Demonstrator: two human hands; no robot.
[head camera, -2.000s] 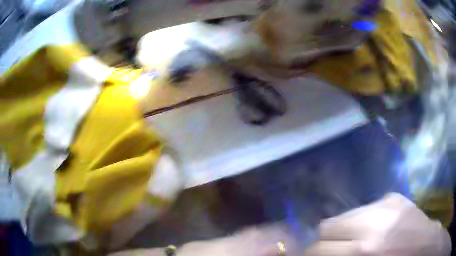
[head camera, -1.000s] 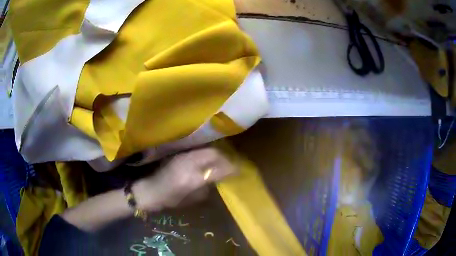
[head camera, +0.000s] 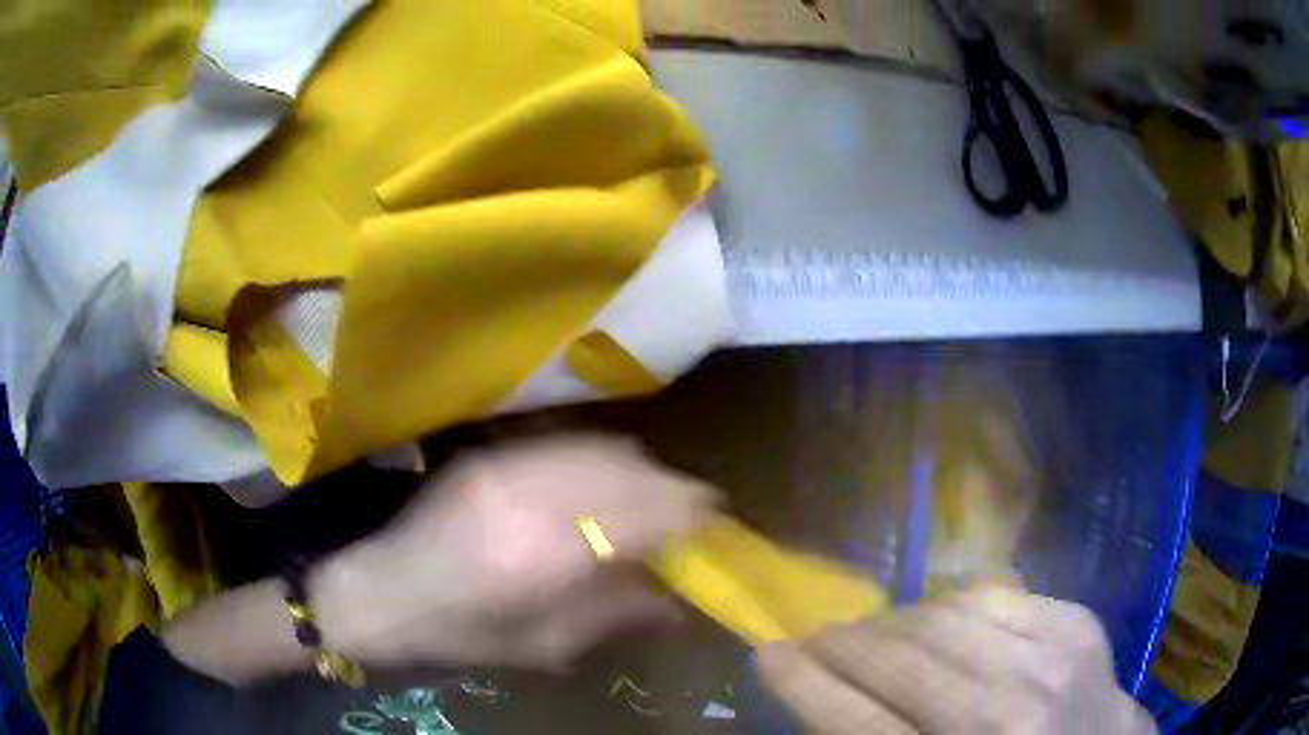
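A narrow folded yellow cloth piece (head camera: 761, 574) is stretched between my hands below the table edge. My left hand (head camera: 524, 553), blurred, with a ring and a bracelet, holds its left end. My right hand (head camera: 955, 668) holds its right end at the bottom of the view. The fingertips of both hands are partly hidden. A large yellow and off-white garment (head camera: 488, 273) lies folded on the table at the left and hangs over its front edge.
Black-handled scissors (head camera: 1014, 151) lie on the white tabletop (head camera: 847, 172) at the right. Printed ruler marks run along its front edge. A blue basket (head camera: 1120, 431) with yellow cloth stands below. The machine's edge is at the top right, blurred.
My right hand has come into view and taken hold of the yellow piece, which hung from my left hand. The garment and scissors appear slightly shifted left with the camera.
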